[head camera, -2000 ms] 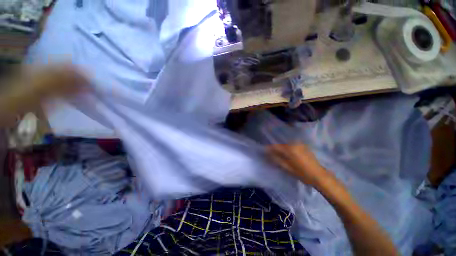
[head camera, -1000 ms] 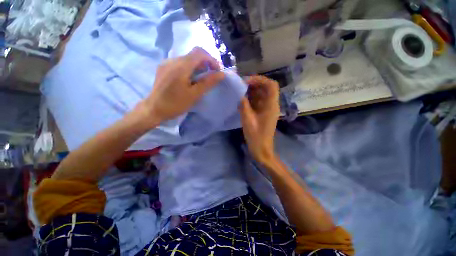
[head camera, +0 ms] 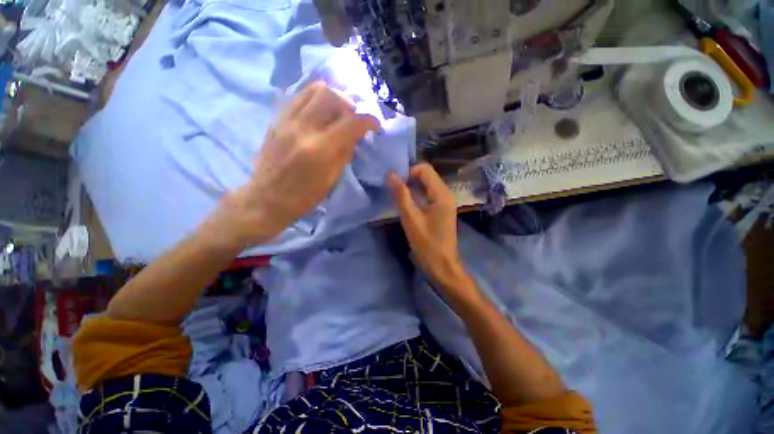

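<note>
A light blue garment piece [head camera: 390,151] lies at the needle area [head camera: 389,103] of the cream-grey sewing machine [head camera: 475,51], under a bright lamp. My left hand [head camera: 310,153] presses and pinches the cloth just left of the needle area. My right hand [head camera: 429,212] is at the cloth's right edge, below the needle, with thumb and forefinger at the cloth; whether they grip it is hard to tell. More light blue cloth [head camera: 187,127] spreads over the table to the left.
A white tape roll [head camera: 698,90] lies on a clear bag at the right, its strip running toward the machine. Orange-yellow handles [head camera: 728,68] lie beyond it. A marked scale [head camera: 577,161] runs along the table edge. White scraps [head camera: 76,38] lie upper left. Blue cloth [head camera: 594,288] hangs below right.
My left hand stays near the needle, slightly lower. My right hand has moved down and a little left from the cloth's upper right corner, which now lies flatter beside the needle.
</note>
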